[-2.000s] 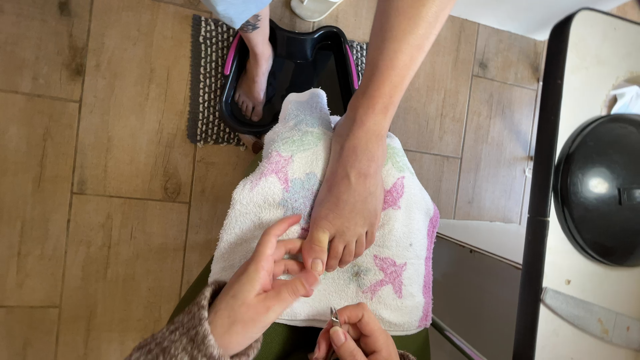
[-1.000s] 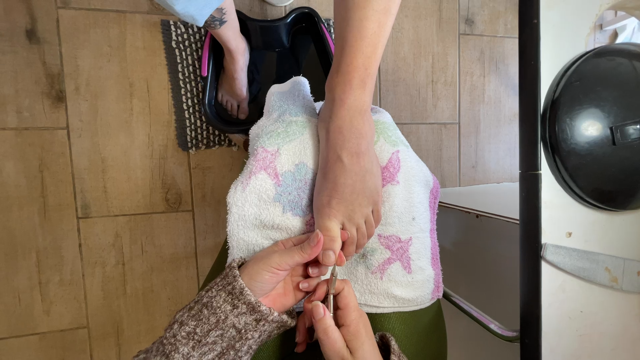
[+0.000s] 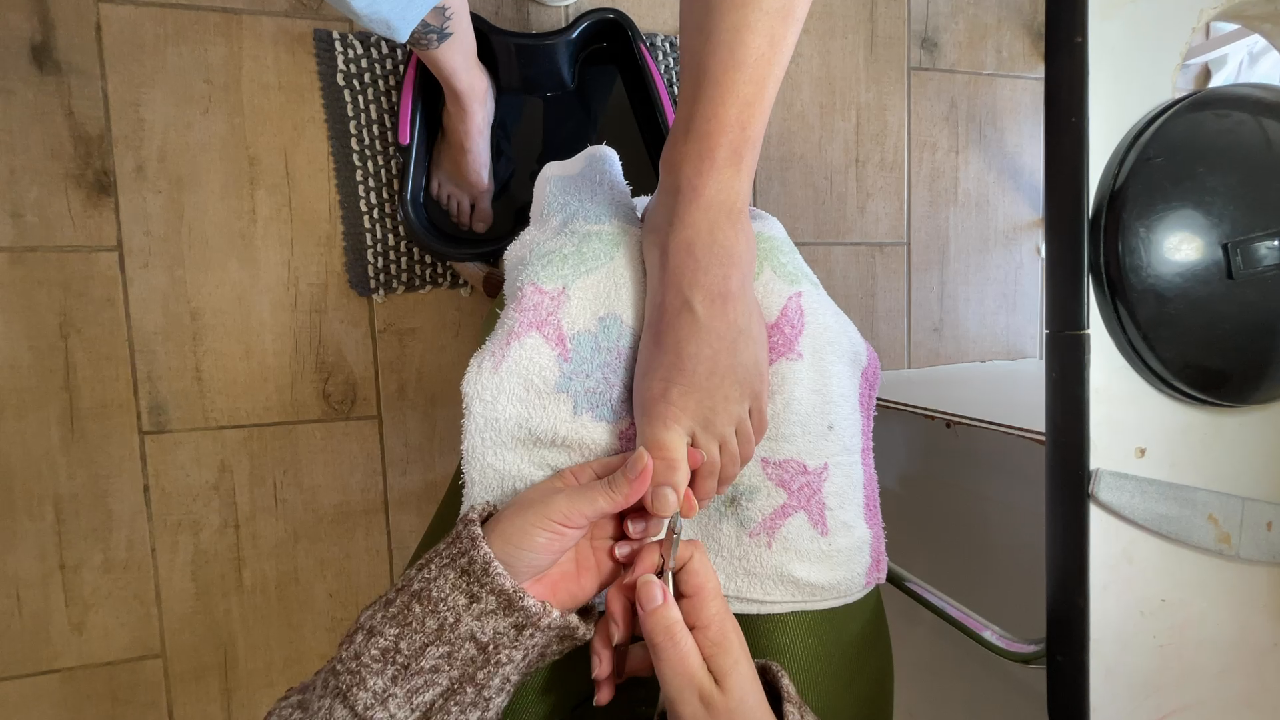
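Another person's bare foot (image 3: pixel 700 350) rests on a white terry towel (image 3: pixel 540 420) with pink and blue figures, laid over my green-clad lap. My left hand (image 3: pixel 580 520) holds the big toe of that foot, its thumb at the toe's side and fingers curled around and beneath. Between the thumb and fingers of my right hand (image 3: pixel 680 630) is a small metal nipper (image 3: pixel 671 545), whose tip is at the big toenail's edge. Whether its jaws are apart cannot be told. The nipper's handles are mostly hidden by my fingers.
The person's other foot (image 3: pixel 463 165) is in a black foot basin (image 3: pixel 430 225) on a woven mat (image 3: pixel 365 190). On the white tabletop (image 3: pixel 1170 640) at the right lie a round black lidded object (image 3: pixel 1190 240) and a flat grey foot file (image 3: pixel 1180 515). Floor tiles surround the mat.
Two seconds ago my left hand was spread beside the toe and the nipper was below it. Now my left hand grips the toe and the nipper is up at its nail.
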